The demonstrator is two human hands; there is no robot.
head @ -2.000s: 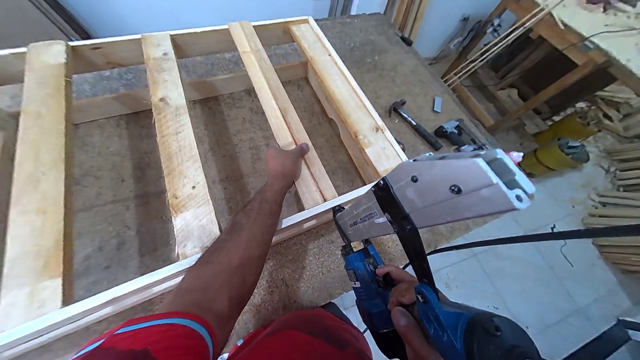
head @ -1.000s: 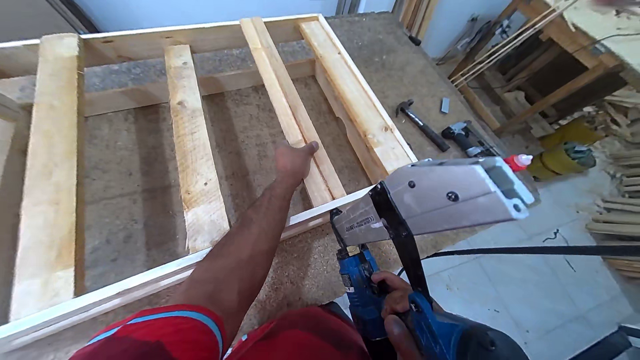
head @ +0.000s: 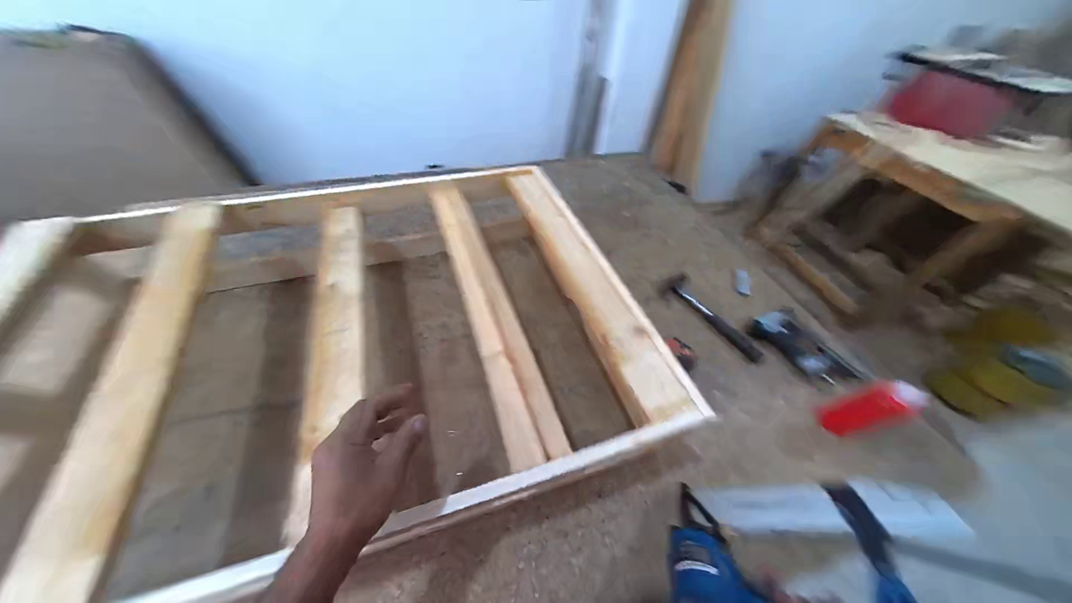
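A wooden frame point(head: 662, 335) with several crosswise slats lies on the plywood work surface point(head: 502, 544). My left hand point(head: 360, 469) hangs over the frame near its front rail, beside a slat point(head: 339, 318), with fingers apart and holding nothing. Right of it, a pair of narrow slats point(head: 494, 335) lies side by side. At the bottom edge, my right hand point(head: 787, 590) is mostly cut off and blurred, at a blue power tool point(head: 703, 561) with a black bracket. A pale metal plate-like piece point(head: 779, 511) is at the tool.
A hammer point(head: 716, 318), a dark power tool point(head: 800, 343) and a red bottle point(head: 871, 408) lie right of the frame. A wooden bench point(head: 930, 167) stands at the back right, near yellow containers point(head: 997, 360). A white wall point(head: 377, 84) rises behind.
My left hand has let go of the pair of narrow slats and moved left. The blue tool sits lower in view, partly out of the picture. The view has tilted up.
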